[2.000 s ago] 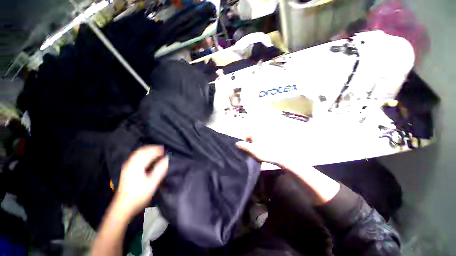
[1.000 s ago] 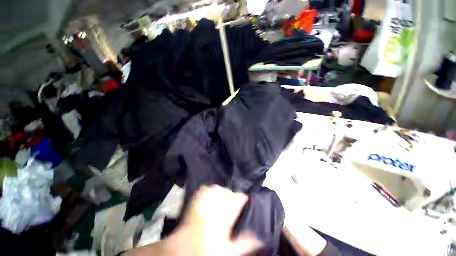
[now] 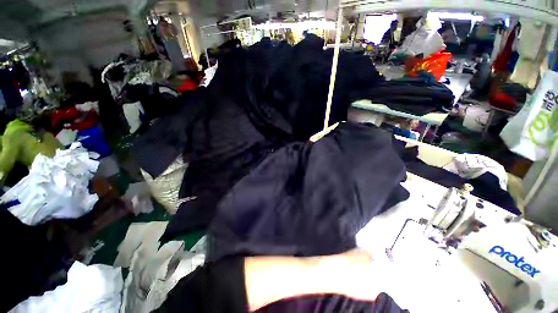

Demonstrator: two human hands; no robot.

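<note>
A large black garment (image 3: pixel 287 202) covers the machine table's left part and spreads towards me. A bare forearm and hand, apparently my left hand (image 3: pixel 342 269), lie across the garment's near edge, pointing right; they are blurred and overexposed, so the fingers and any grip cannot be made out. More dark cloth (image 3: pixel 330 304) lies just below the forearm. The white sewing machine (image 3: pixel 520 257) with blue "protex" lettering stands at the right, its needle end to the right of the cloth. My right hand is not visible.
A tall heap of black garments (image 3: pixel 263 79) rises behind, with a pale pole (image 3: pixel 334 79) before it. White cloth piles (image 3: pixel 52 183) lie at left. Red-and-black snips (image 3: pixel 491 296) lie by the machine. A white-green bag (image 3: pixel 535 122) hangs at right.
The view has swung left and up, so the machine sits further right. My left hand and forearm now lie across the picture's bottom; my right hand has left the view.
</note>
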